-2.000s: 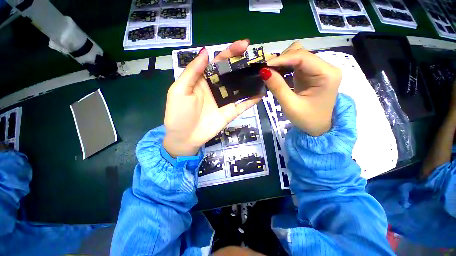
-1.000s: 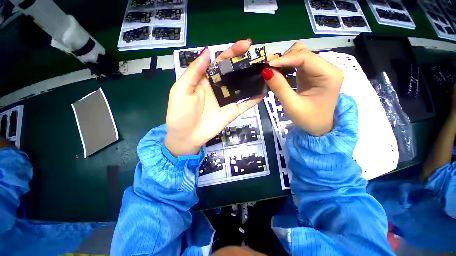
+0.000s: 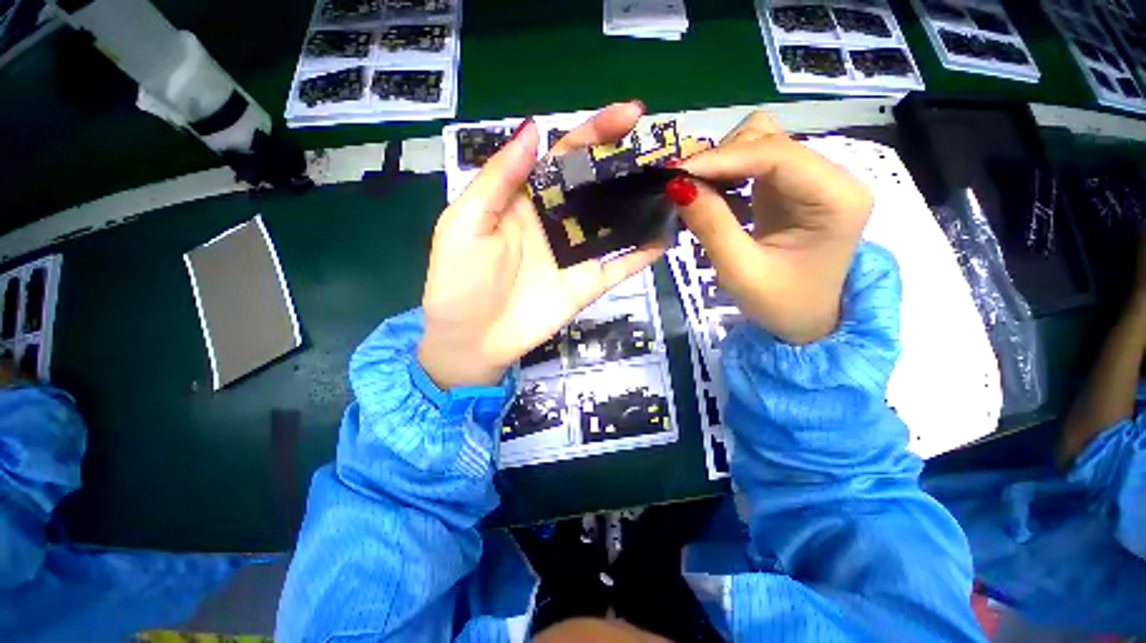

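Observation:
My left hand (image 3: 496, 258) holds a circuit board (image 3: 576, 168) by its edges, between thumb and fingers, above the board tray (image 3: 666, 421). The board has gold pads and a silver-grey shield along its upper part. A black adhesive piece (image 3: 616, 210) covers much of its lower part. My right hand (image 3: 785, 226) pinches the right end of the black piece between thumb and forefinger, at the board's right edge. The fingertips hide that end. A narrow die-cut sticker sheet (image 3: 714, 408) lies right of the tray, partly under my right hand and sleeve.
White liner sheets (image 3: 936, 339), a crumpled clear plastic bag (image 3: 1005, 308) and a black tray (image 3: 1062, 270) lie at right. A grey-brown plate (image 3: 244, 302) lies left, below a white jointed arm (image 3: 189, 82). Board trays (image 3: 373, 107) stand on the belt. Blue sleeves of people show at both sides.
Both hands and the board have shifted slightly right. The right fingertips have lifted the black piece's right end a little. Trays on the belt have moved slightly left.

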